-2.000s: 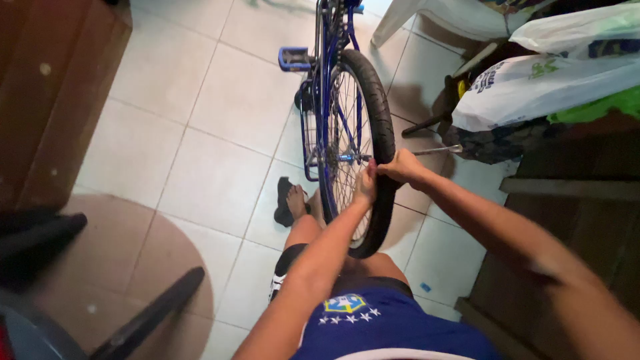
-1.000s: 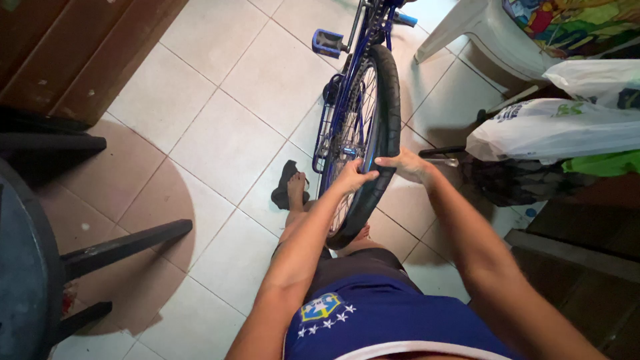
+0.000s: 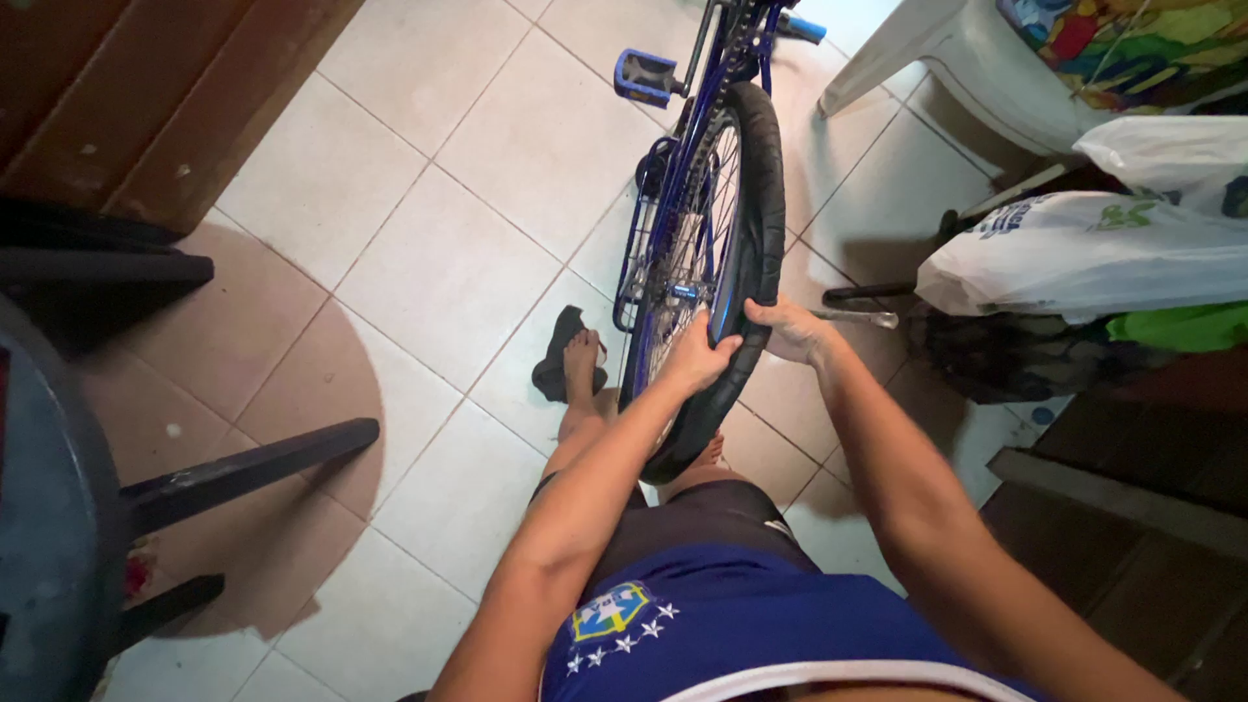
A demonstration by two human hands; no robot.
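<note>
A bicycle wheel's black tire (image 3: 763,185) stands between my legs, mounted in a blue bicycle frame (image 3: 694,146). The tire's near side looks partly off the blue-edged rim (image 3: 723,302), with a dark gap between them. My left hand (image 3: 704,353) grips the tire from the spoke side, thumb on the tire. My right hand (image 3: 788,327) holds the tire's outer side at about the same height, its thumb pointing to the rim. The blue-edged pedal (image 3: 647,78) and the chain lie farther up. Fingers behind the tire are hidden.
A white plastic chair (image 3: 975,73) stands at upper right beside white plastic bags (image 3: 1082,249). A metal rod-like thing (image 3: 858,317) is right of the wheel. At left are a dark round stool or table (image 3: 49,487) and wooden furniture (image 3: 166,107). My foot (image 3: 582,366) is left of the wheel.
Two seconds ago my hands were close together at the tire; now they are a little apart, thumbs on its near side. The view has shifted, showing more of the dark stool or table.
</note>
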